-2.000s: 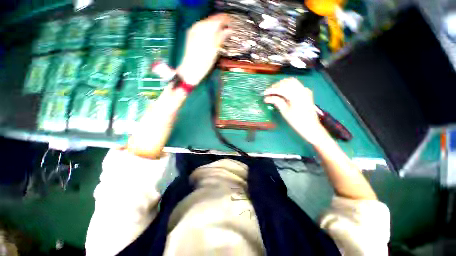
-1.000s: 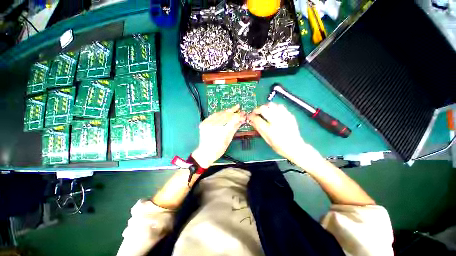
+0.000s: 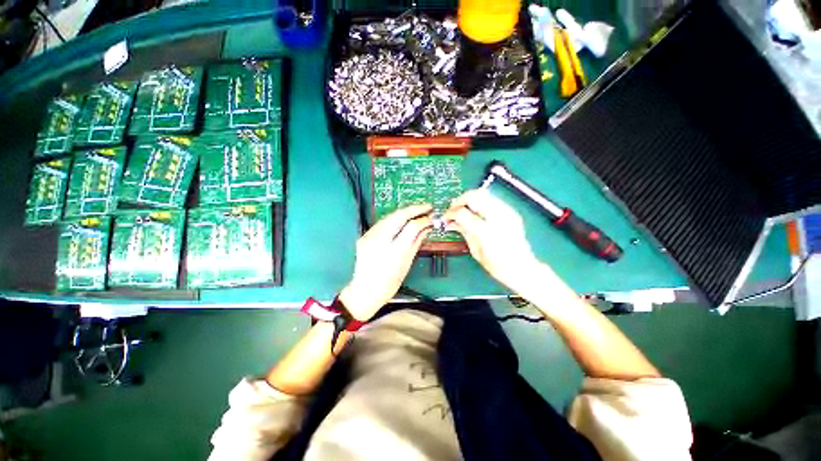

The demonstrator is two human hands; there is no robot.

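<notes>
A green circuit board (image 3: 410, 180) sits in the reddish-brown fixture (image 3: 419, 143) in front of me. My left hand (image 3: 389, 261) and my right hand (image 3: 493, 236) meet over the board's near edge. Their fingertips pinch a small silver metal piece (image 3: 438, 225) between them at the board; the fingers partly cover it. The red wrist strap (image 3: 335, 317) is on my left wrist. A torque wrench (image 3: 556, 211) lies on the mat to the right of the board.
Behind the fixture is a black parts tray (image 3: 538, 126) with silver pieces, a round dish (image 3: 376, 88) and the electric screwdriver (image 3: 487, 20) above it. Rows of boards (image 3: 236, 167) lie at left. A black rack (image 3: 693, 144) stands at right, yellow-handled cutters (image 3: 568, 65) and a blue bin (image 3: 300, 25) behind.
My left hand has come from the parts tray down to the board, and both hands have met at its near edge. In the last second they have barely moved.
</notes>
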